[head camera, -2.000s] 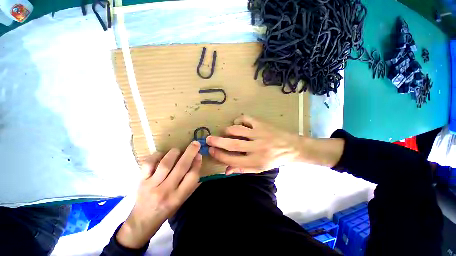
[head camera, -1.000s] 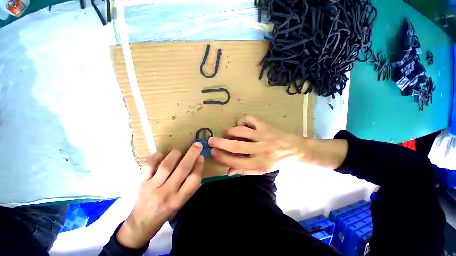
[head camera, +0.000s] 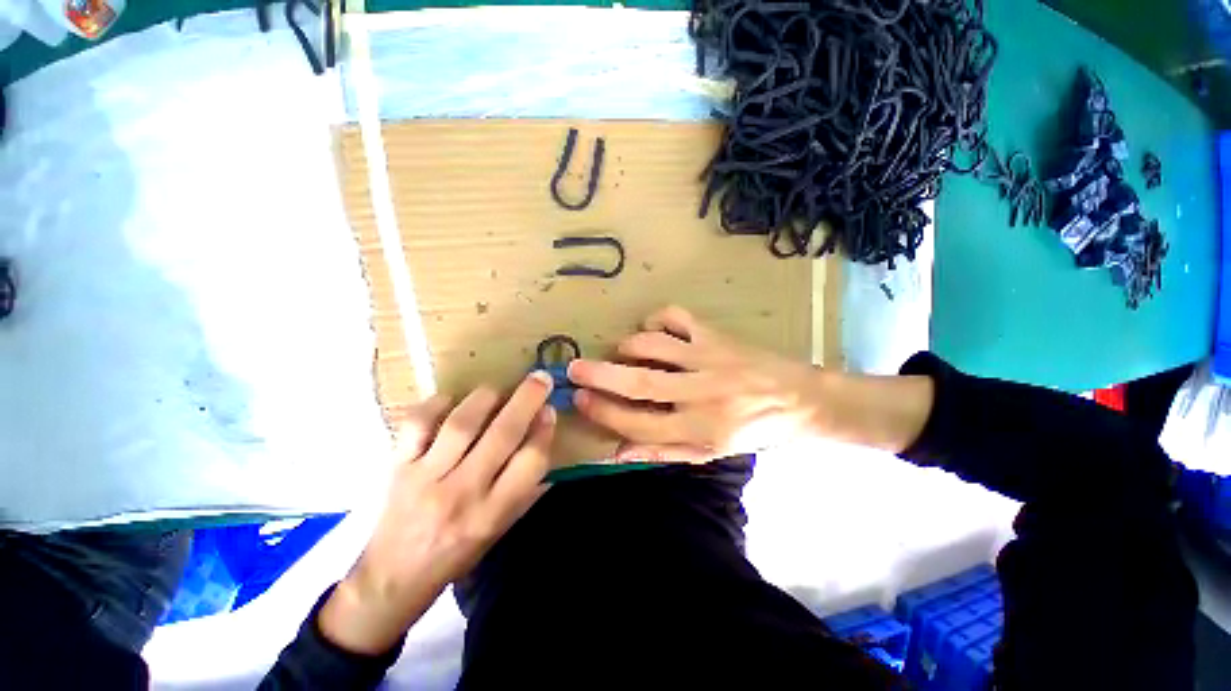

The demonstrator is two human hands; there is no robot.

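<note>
A small dark-blue fabric piece [head camera: 560, 392] lies on the cardboard work board [head camera: 702, 290] near its front edge. A black cord ring [head camera: 558, 347] sticks out of its far side. My left hand [head camera: 473, 473] presses its fingertips on the piece's left side. My right hand [head camera: 689, 392] holds the right side between its fingers. The fingers hide part of the piece. Two loose U-shaped black cords lie beyond it, one [head camera: 590, 257] sideways and one [head camera: 578, 172] farther off with its bend towards me.
A tangled black cord pile [head camera: 851, 128] covers the board's upper right. A fabric stack [head camera: 1096, 189] and cord bits [head camera: 1019, 189] lie on the green bench at right. A white sheet [head camera: 176, 297] is at left. Blue crates [head camera: 945, 621] stand below. Another person's dark-clothed leg [head camera: 81, 607] shows lower left.
The view has shifted slightly. Both hands keep their hold on the fabric piece, with little visible finger movement. A dark object now shows at the white sheet's left edge.
</note>
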